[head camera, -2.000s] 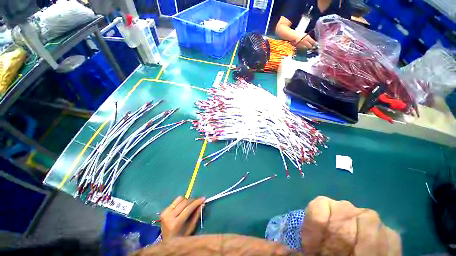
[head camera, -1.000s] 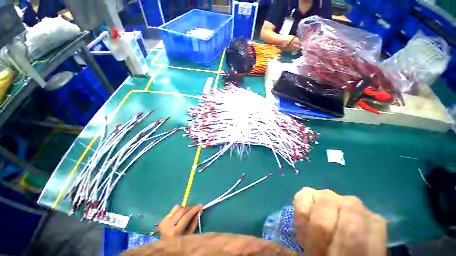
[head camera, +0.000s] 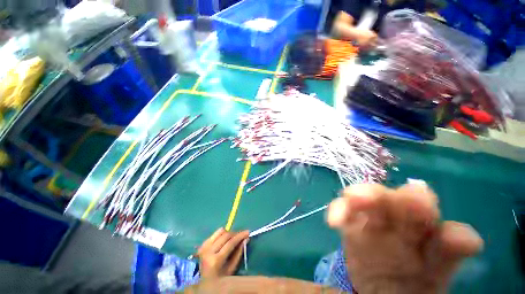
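Observation:
My left hand (head camera: 221, 251) is near the bench's front edge, its fingers closed on a white wire assembly (head camera: 288, 220). Two white leads fan out from it to the right, one with a red tip, and a thin pale strand hangs down beside the fingers. My right hand (head camera: 397, 232) is large and blurred at the lower right, raised close to the camera. Its fingers are partly curled, and I cannot tell whether it holds anything. It covers the end of the longer lead. A large pile of white wires with red ends (head camera: 305, 129) lies beyond. A smaller group (head camera: 152, 172) lies at left.
A label strip (head camera: 151, 236) lies under the left group. A blue bin (head camera: 256, 34) stands at the far side, near an orange wire bundle (head camera: 338, 56). At right are a black pouch (head camera: 391, 106), red-handled tool (head camera: 475, 115) and bagged dark-red wires (head camera: 429, 63). A person's arm (head camera: 351, 30) shows behind.
My right hand has risen and its fingers have loosened from a fist; it now covers part of the white scrap and the longer lead's end. My left hand keeps its hold. The view has shifted.

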